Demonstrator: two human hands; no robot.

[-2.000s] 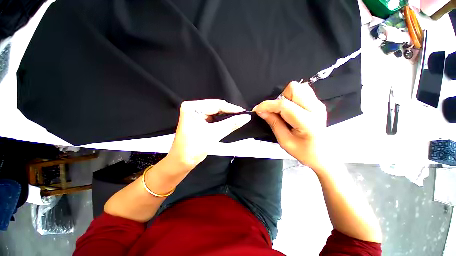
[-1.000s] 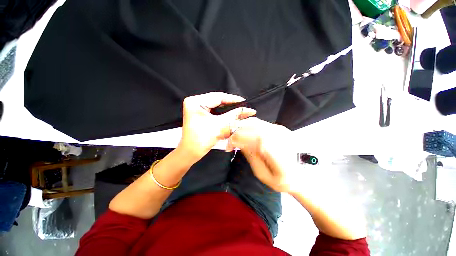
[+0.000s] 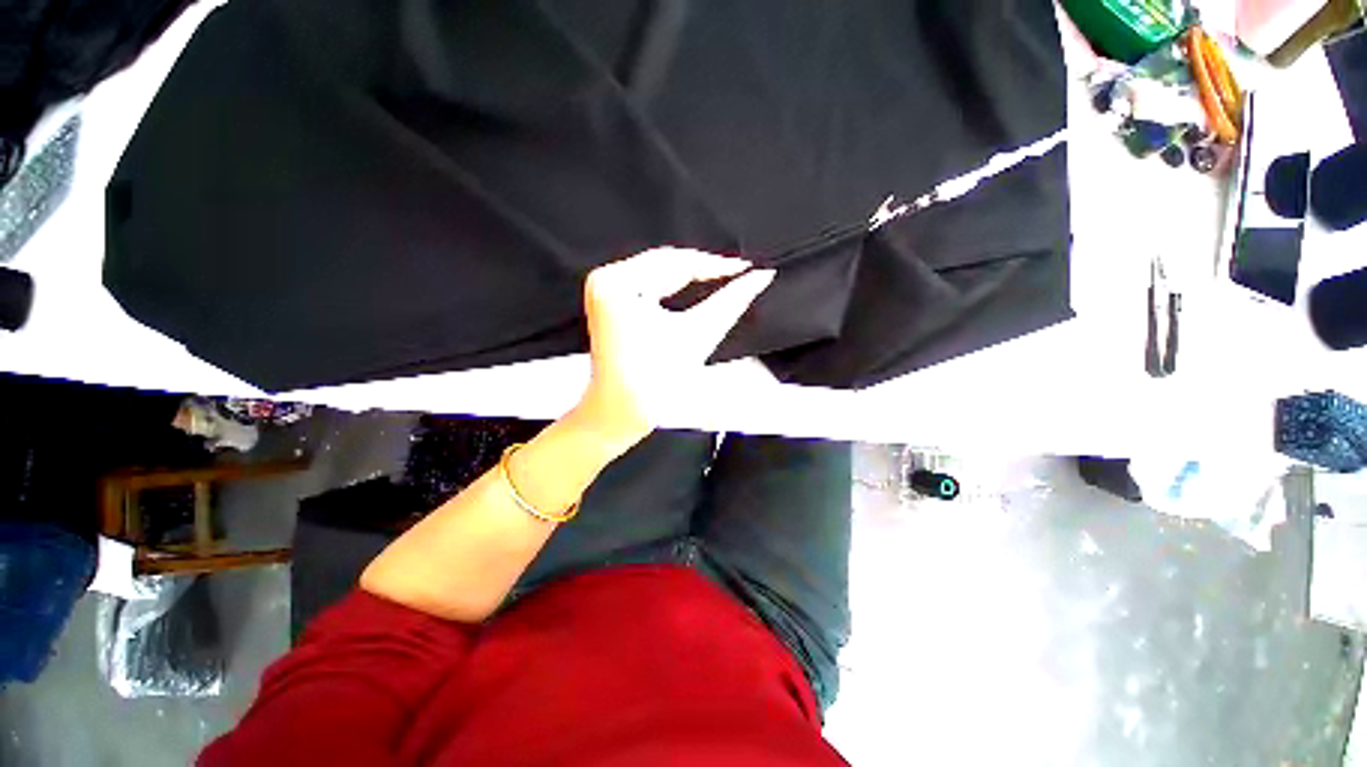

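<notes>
The wide black fabric (image 3: pixel 495 165) lies over the table and shows soft creases. My left hand (image 3: pixel 660 330), with a yellow bracelet on its wrist, pinches the fabric's folded edge between thumb and fingertips near the middle of the near side. A small pale clip (image 3: pixel 885 213) sits on the folded edge to the right of my left hand, and a pale cord (image 3: pixel 997 165) runs from it to the upper right. My right hand is not in the picture. No needle or thread can be made out.
Dark slim snips (image 3: pixel 1162 322) lie right of the fabric. Orange handles (image 3: pixel 1211 87), a green box (image 3: pixel 1124 21) and small round bits are at the upper right. A blue patterned block (image 3: pixel 1319 430) is at the far right. A wooden stool (image 3: pixel 195 517) stands at the lower left.
My right hand left the folded edge, came down beside my left hand, and is now out of view. My left hand still pinches the edge. The view has shifted slightly.
</notes>
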